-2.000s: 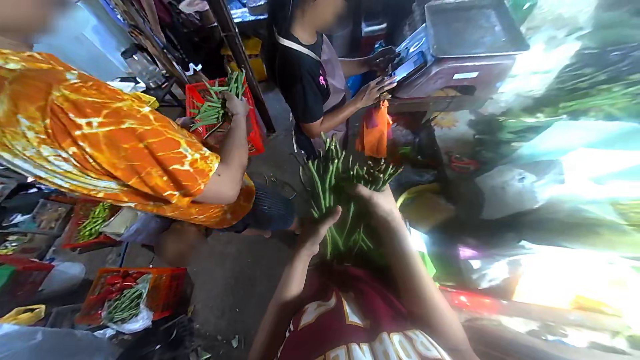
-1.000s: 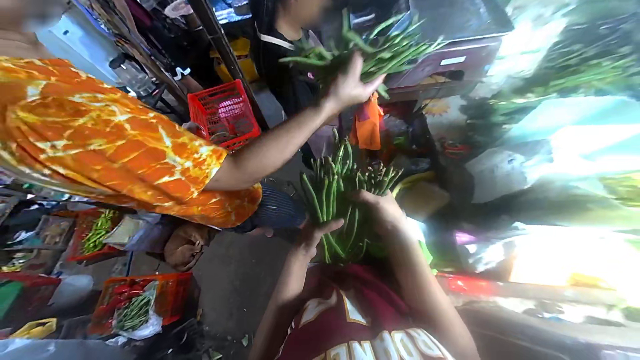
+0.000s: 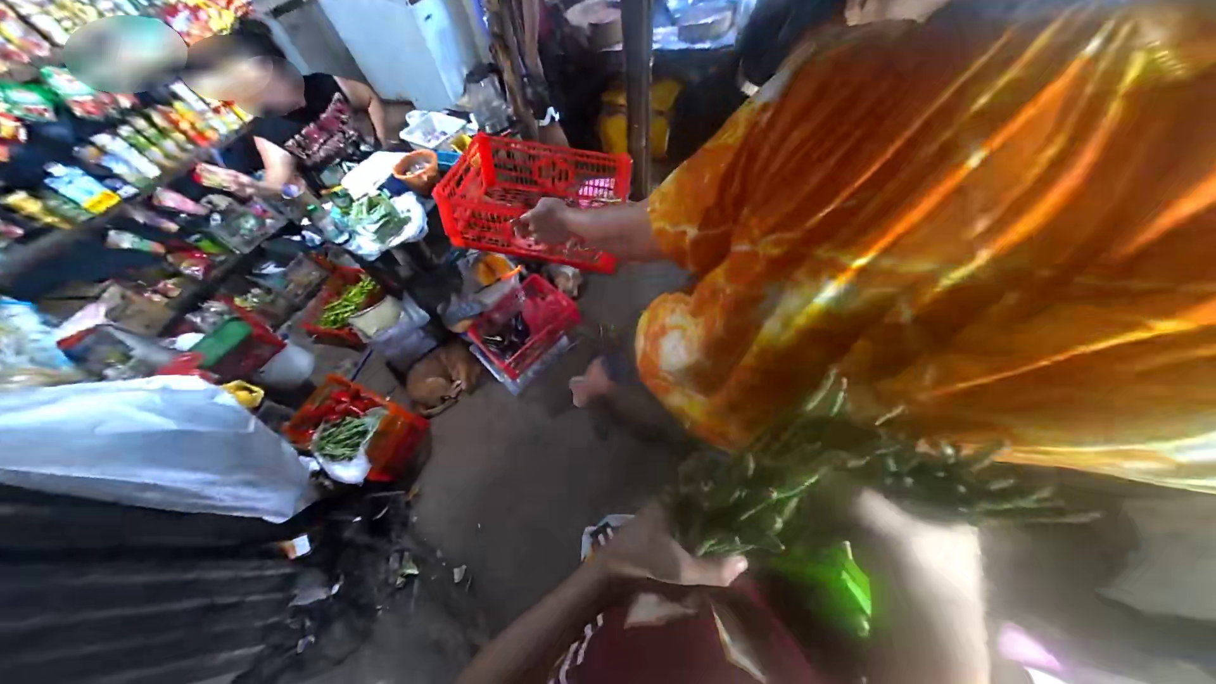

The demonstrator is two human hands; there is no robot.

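Observation:
A bundle of long green beans, blurred, lies across the front of my body at the lower right. My left hand is at the near left side of the bundle, its fingers partly hidden by the beans. On the other side, my right hand is badly blurred against the bundle, and its fingers cannot be made out. A bright green thing shows below the beans. Close beyond them stands a person in an orange patterned shirt, whose hand is at a red plastic crate.
A smaller red crate is beside a brown dog lying on the floor. An orange crate holds green beans in a plastic bag. A person sits by shelves of packaged goods at the upper left. A wooden post stands behind the crate.
The view has swung to the left. The co-worker's hand, which held beans out near the scale one second ago, is now at the red crate without them.

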